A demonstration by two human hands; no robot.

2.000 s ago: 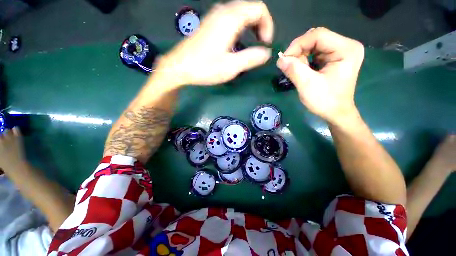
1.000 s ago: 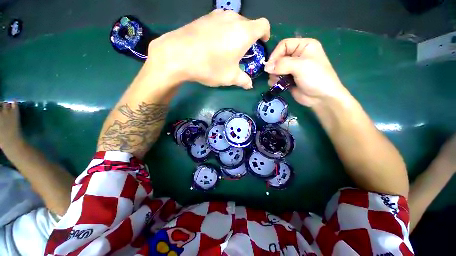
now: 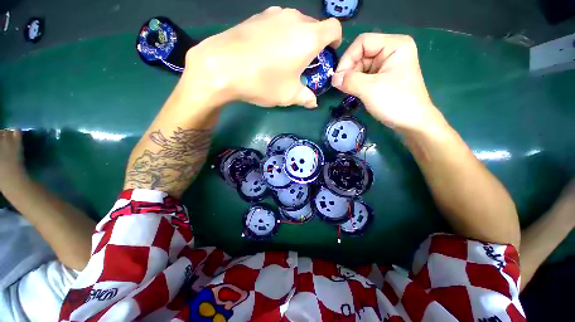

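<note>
My left hand point(image 3: 265, 60) is around a black housing, whose open end shows a blue circuit board point(image 3: 320, 70) between thumb and fingers. My right hand point(image 3: 378, 78) pinches a tiny white plug point(image 3: 333, 73) at the board's right edge; whether it is seated cannot be told. A dark cap point(image 3: 347, 105) hangs or lies just under my right hand. A pile of pale-faced end caps point(image 3: 302, 160) lies on the green bench in front of me, with a dark-faced cap point(image 3: 347, 175) at its right side.
Another black housing with a blue board point(image 3: 156, 41) lies left of my left hand. Pale caps lie on the dark belt at the top point(image 3: 341, 6) and far left point(image 3: 34, 29). A pale metal bracket point(image 3: 553, 55) is at the right edge. Other people's arms show at both sides.
My right hand has come in from the right to the board, and my left hand has taken hold of the housing. A pale cap now lies at the pile's upper right. The belt's cap has moved right.
</note>
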